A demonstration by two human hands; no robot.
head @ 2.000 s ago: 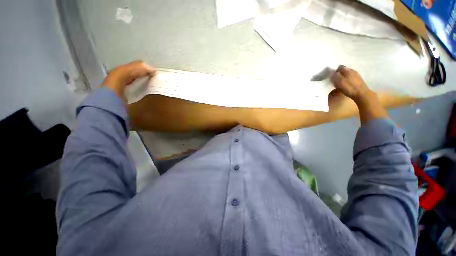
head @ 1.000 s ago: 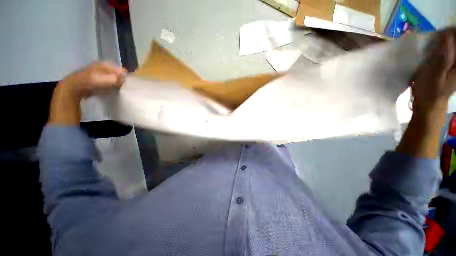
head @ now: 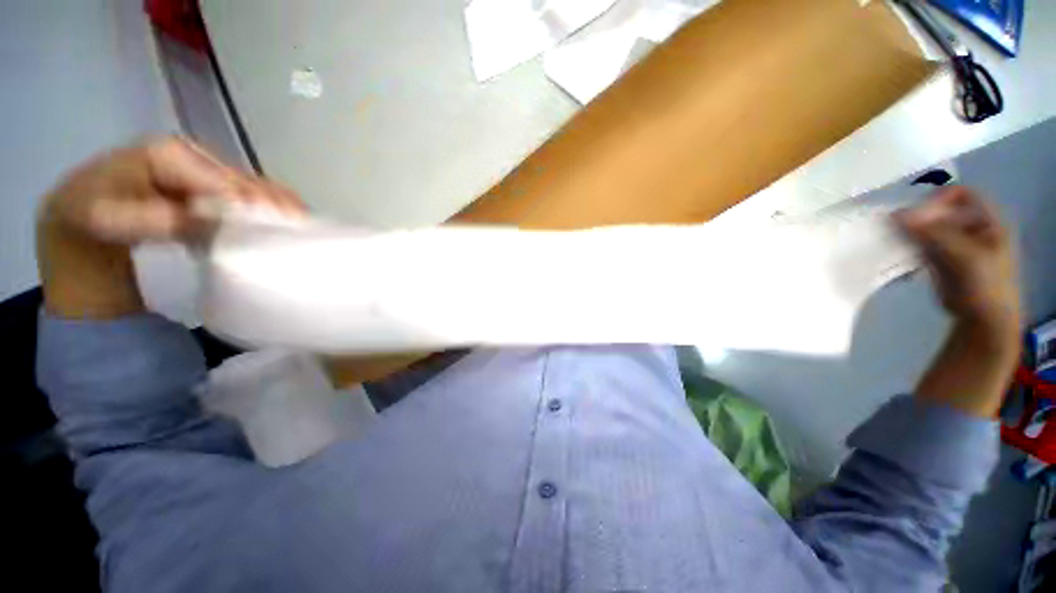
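Note:
A long white paper pattern piece (head: pixel 533 287) is stretched across in front of my body, bright and slightly blurred. My left hand (head: pixel 174 197) grips its left end, with more white paper hanging below that side. My right hand (head: pixel 963 246) grips its right end. A large plain brown kraft card (head: pixel 706 122) lies slanting across the table behind the paper. Its lower left part is partly hidden by the white piece, and brown shows again below it.
More white paper pieces (head: pixel 505 37) lie at the table's back. Black-handled scissors (head: pixel 976 90) and a glossy blue book (head: pixel 994 19) are at the back right. A green bundle (head: pixel 747 434) is below the table edge. Red and blue items are at the far right.
The brown card, earlier bent up behind the paper, now lies flat and slanting to the upper right. The white paper has narrowed into a straighter band. My right hand has lowered; my left hand has moved further left.

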